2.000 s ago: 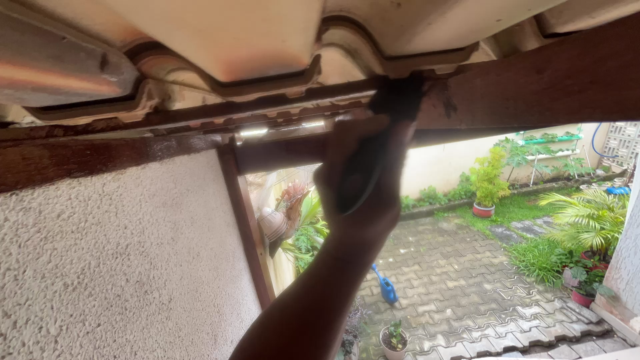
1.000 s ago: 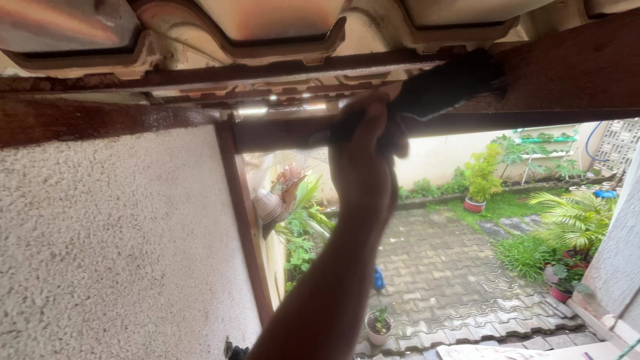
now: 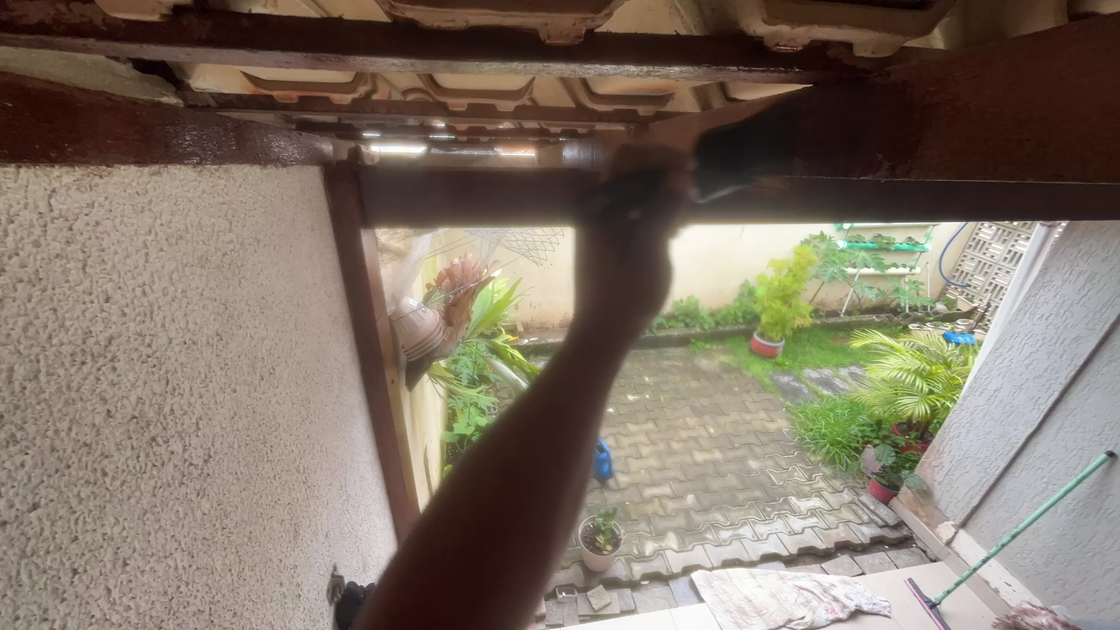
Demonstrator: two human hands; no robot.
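My left hand is raised under the roof, its forearm rising from the bottom of the view. It is closed around a dark paintbrush, whose wide head points right against the side of a dark brown wooden beam. Hand and brush are blurred and in shadow, so the fingers and bristles show poorly. Just behind the hand runs a lower crossbeam. Above are thin wooden battens under clay roof tiles. My right hand is out of view.
A rough textured wall with a wooden post stands at left, a grey wall at right. Below lie a paved yard, potted plants, a blue watering can, a cloth and a green-handled squeegee.
The view has shifted, with more of the battens and the floor showing. The brush stays at the beam in my left hand; its head was pointing more upward two seconds ago.
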